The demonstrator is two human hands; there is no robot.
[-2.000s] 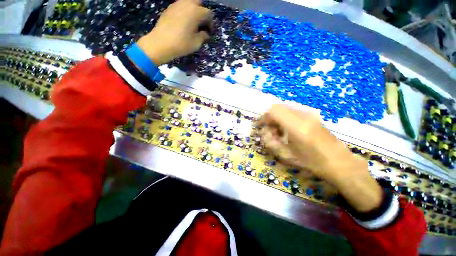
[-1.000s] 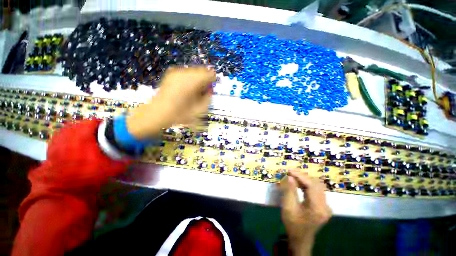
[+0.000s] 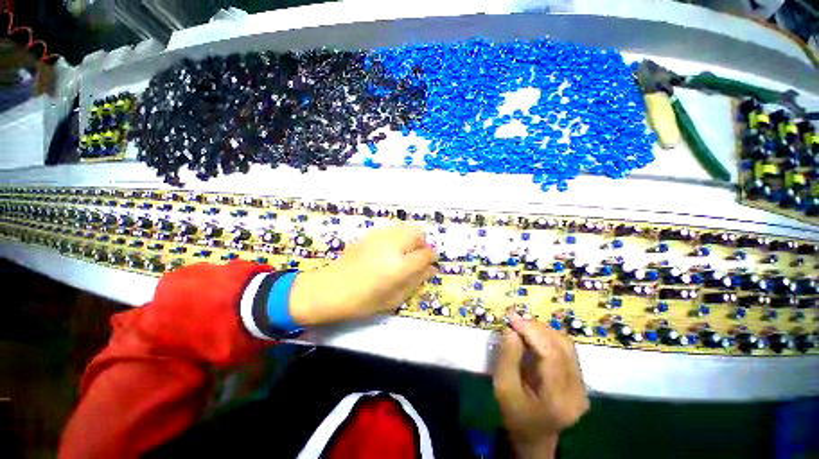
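Note:
A long tan circuit board panel (image 3: 629, 314), crowded with small black, silver and blue parts, runs along the near track. My left hand (image 3: 382, 271), with a blue band at the wrist, is over the middle of the panel, fingers bent together; whether it pinches a part cannot be told. My right hand (image 3: 541, 372) is at the panel's near edge, right of my left hand, with thumb and forefinger tips close together at the board; any part between them is too small to tell.
Behind the panel lie a pile of black components (image 3: 242, 112) and a pile of blue disc parts (image 3: 575, 90). Green-handled cutters (image 3: 699, 142) lie right of the blue pile. Boards with yellow-and-black parts lie at the left end (image 3: 108, 125) and right end (image 3: 779, 161).
My left hand has moved from above the black pile down to the panel. My right hand has come from over the panel to its near edge. The view has shifted.

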